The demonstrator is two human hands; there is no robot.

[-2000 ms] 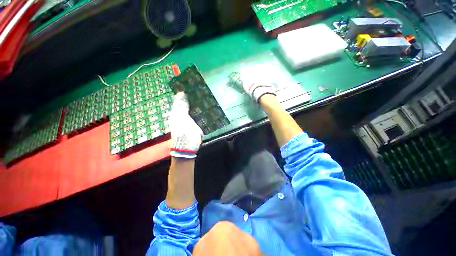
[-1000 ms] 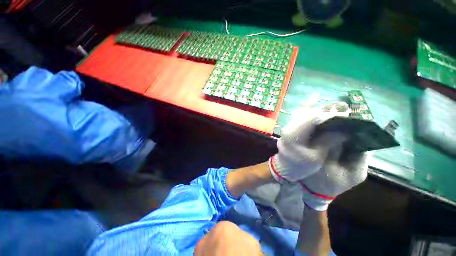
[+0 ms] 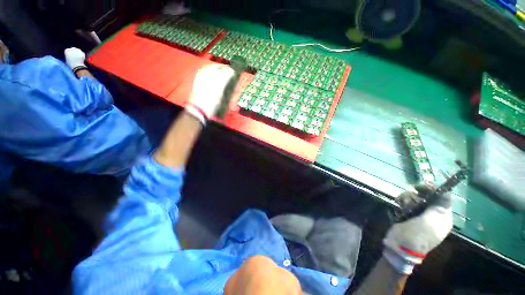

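My left hand [image 3: 208, 87], in a white knit glove, holds a narrow PCB strip [image 3: 231, 86] at the left end of the laid-out strips [image 3: 290, 101] on the red board [image 3: 262, 131]. The strip is blurred. My right hand [image 3: 423, 227], gloved, holds a dark PCB piece [image 3: 433, 197] tilted on edge over the front of the clear plastic sheet [image 3: 368, 135]; its full size cannot be told. Another PCB strip [image 3: 418, 152] lies on the sheet, just beyond my right hand.
A white block [image 3: 499, 167] and a large green circuit board [image 3: 503, 103] are at the right. A fan [image 3: 387, 18] and a white cable [image 3: 325, 47] are at the back. Another person's blue sleeve [image 3: 57, 115] and gloved hand [image 3: 75, 57] are at the left.
My hands were together over the plastic sheet. My left hand has moved left to the rows with a strip. My right hand has moved slightly right and nearer, and the loose strip shows more fully.
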